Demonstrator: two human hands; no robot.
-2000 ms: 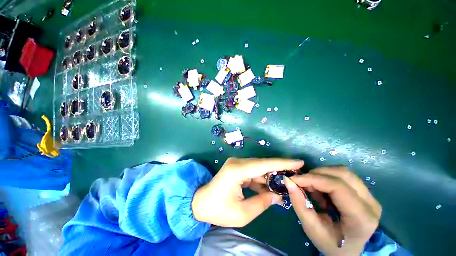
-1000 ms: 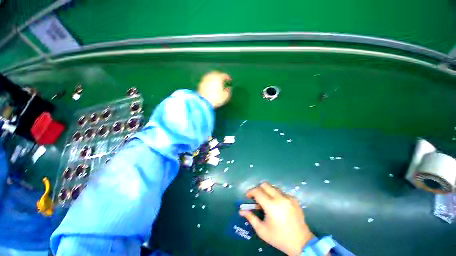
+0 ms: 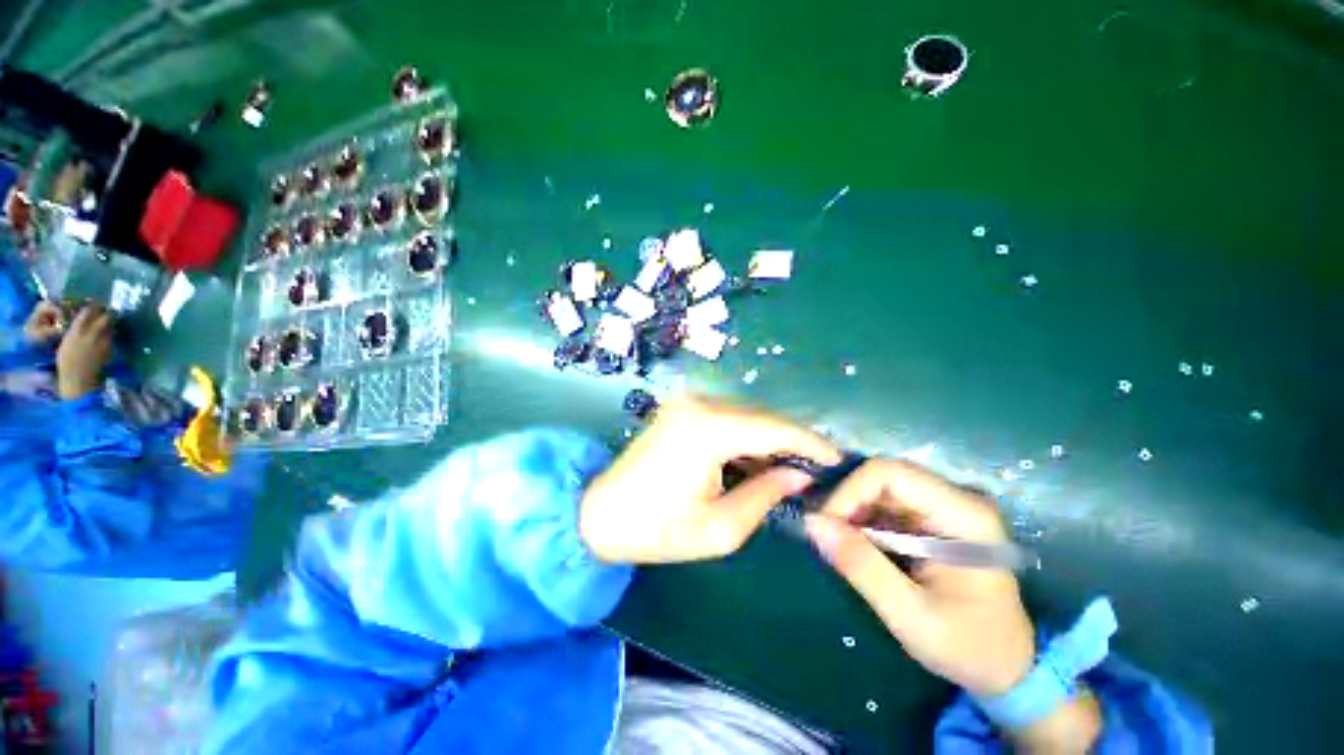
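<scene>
My left hand (image 3: 700, 479) pinches a small dark blue thing (image 3: 837, 475) near the bench front; it is blurred, so I cannot tell what it is. My right hand (image 3: 943, 590) is close against it and holds metal tweezers (image 3: 951, 550) like a pen. A pile of circuit board assemblies with white batteries (image 3: 708, 279) lies beyond my hands. A round rose-gold-rimmed case (image 3: 691, 98) lies apart at the back. Small white pads (image 3: 1057, 450) are scattered over the green mat.
A clear blister tray (image 3: 339, 295) with rows of round cases lies at left. Beside it are a yellow tool (image 3: 204, 425) and a red bin (image 3: 192, 221). A neighbour's hands (image 3: 86, 347) work at far left. A silver-rimmed round part (image 3: 936, 62) lies at the back.
My left hand has come back from the far side of the mat, where a round case now lies. Both hands have come together at the front, around the small dark blue thing.
</scene>
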